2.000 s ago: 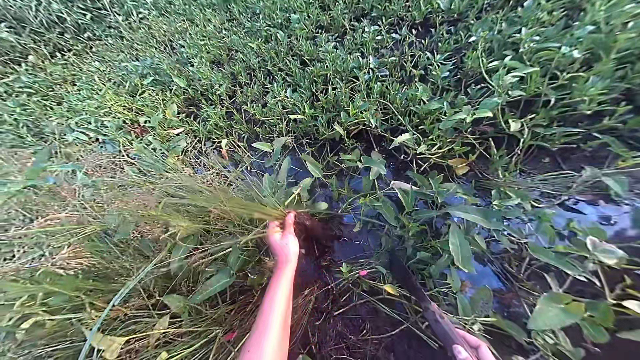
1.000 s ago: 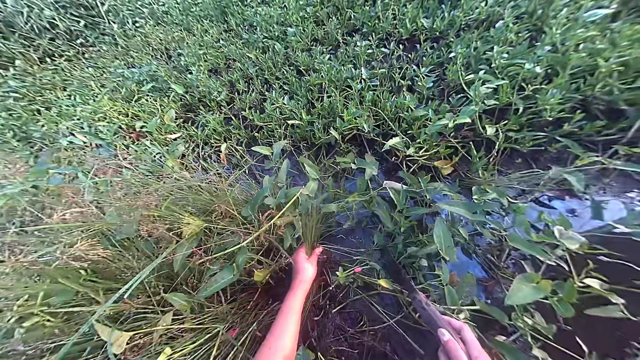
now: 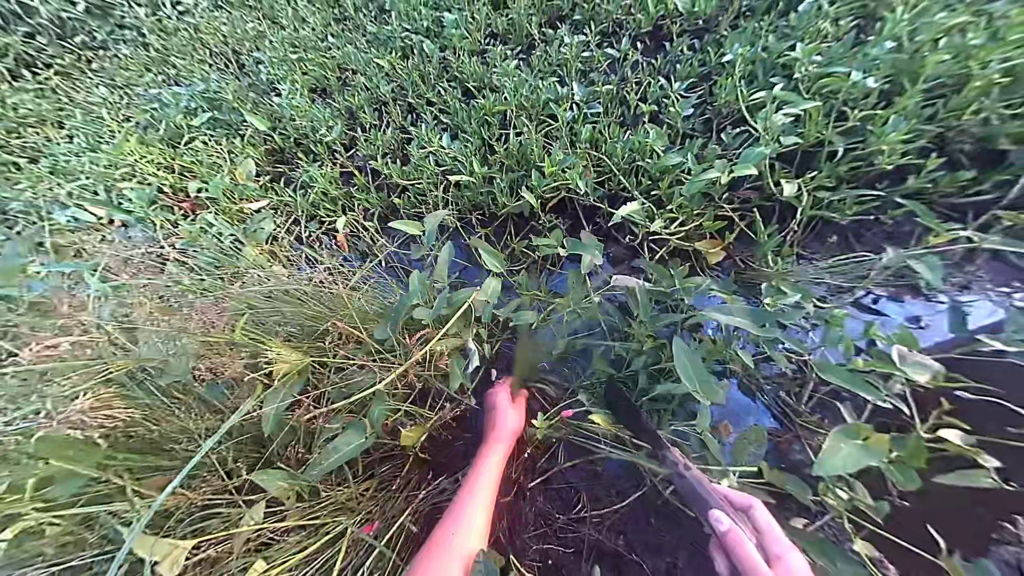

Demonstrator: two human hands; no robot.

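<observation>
Near the centre, my left hand is closed on a bunch of grass stems, which rises blurred above the fist. At the lower right, my right hand grips the handle of a long dark blade, perhaps a machete or sickle; its far end points up and left and is partly hidden among leaves. Dark muddy ground with loose stems and roots lies between the two hands. Broad-leaved water plants grow just beyond the blade.
Tall grass fills the left side, with a long pale stalk lying across it. Dense low green plants cover the far ground. Standing water shows at the right, beside dark mud. Small pink bits lie near the hands.
My left hand has moved right from the grass clump at the left, and the bunch it holds is now blurred. My right hand still holds the blade at the lower right.
</observation>
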